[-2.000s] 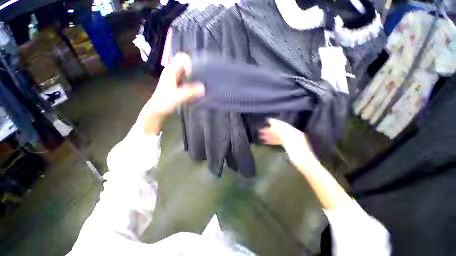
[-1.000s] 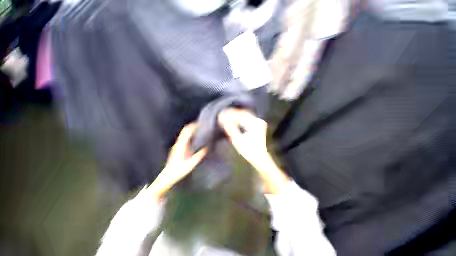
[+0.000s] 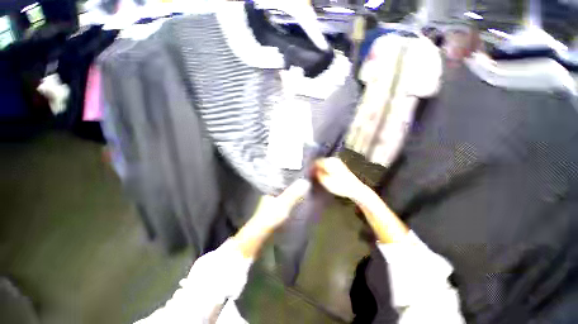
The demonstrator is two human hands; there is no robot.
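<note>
A grey striped garment (image 3: 218,82) hangs in front of me with a pale collar band at its neck and a white hang tag (image 3: 290,130) on its front. A narrow grey sleeve (image 3: 295,243) hangs down between my hands. My left hand (image 3: 282,202) is at the sleeve's near side, blurred, its fingertips hard to make out. My right hand (image 3: 333,176) is closed on the sleeve's edge just below the tag. The two hands are close together.
More grey sleeves (image 3: 158,139) hang at the left, with a pink piece (image 3: 93,95) beyond. A pale patterned garment (image 3: 390,95) hangs behind. A large dark grey garment (image 3: 500,190) fills the right side. The greenish floor (image 3: 57,209) shows below.
The first sleeve stretch across the front has ended. Since the last frame, the curled grey fabric has been lowered into a hanging sleeve, and the striped front and tag show more clearly.
</note>
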